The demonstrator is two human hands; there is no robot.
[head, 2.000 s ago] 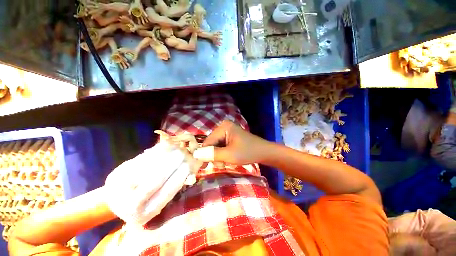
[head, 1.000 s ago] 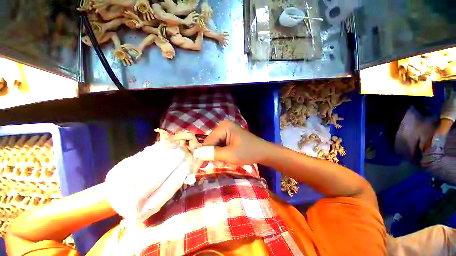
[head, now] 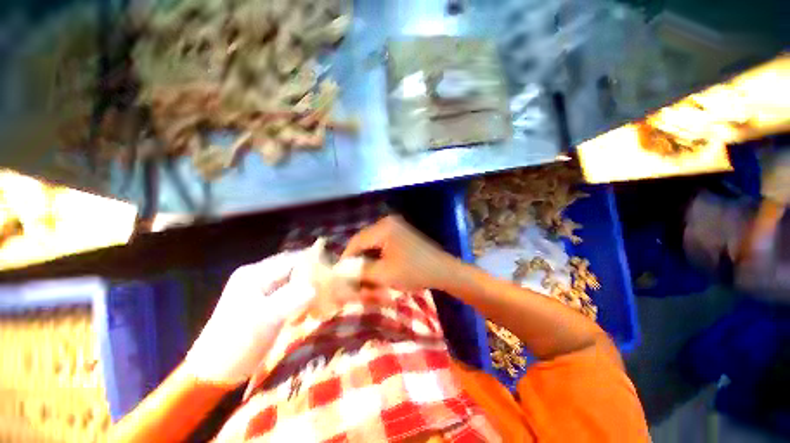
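Observation:
The view is blurred. My left hand (head: 247, 316), in a white glove, is over the lap, closed around a pale tan moulded piece (head: 322, 253); only a small tip shows past the glove. My bare right hand (head: 403, 257) meets it from the right, fingers bent close against the piece and the glove. A white cover shows faintly on a right fingertip. Whether the right fingers grip the piece or a thin tool cannot be told. The red and white checked apron (head: 372, 350) lies under both hands.
A jumbled tan pile (head: 251, 95) lies on the metal bench (head: 364, 164), with a stained square board (head: 450, 130) to its right. Blue crates stand left (head: 104, 346) and right (head: 624, 285). Bright side trays (head: 61, 221) flank the bench. Another person's arm (head: 762, 234) shows far right.
The view has shifted and blurred, showing more of the pile and the whole board. The gloved hand has turned more upright, and less of the piece shows. Both hands remain together over the lap.

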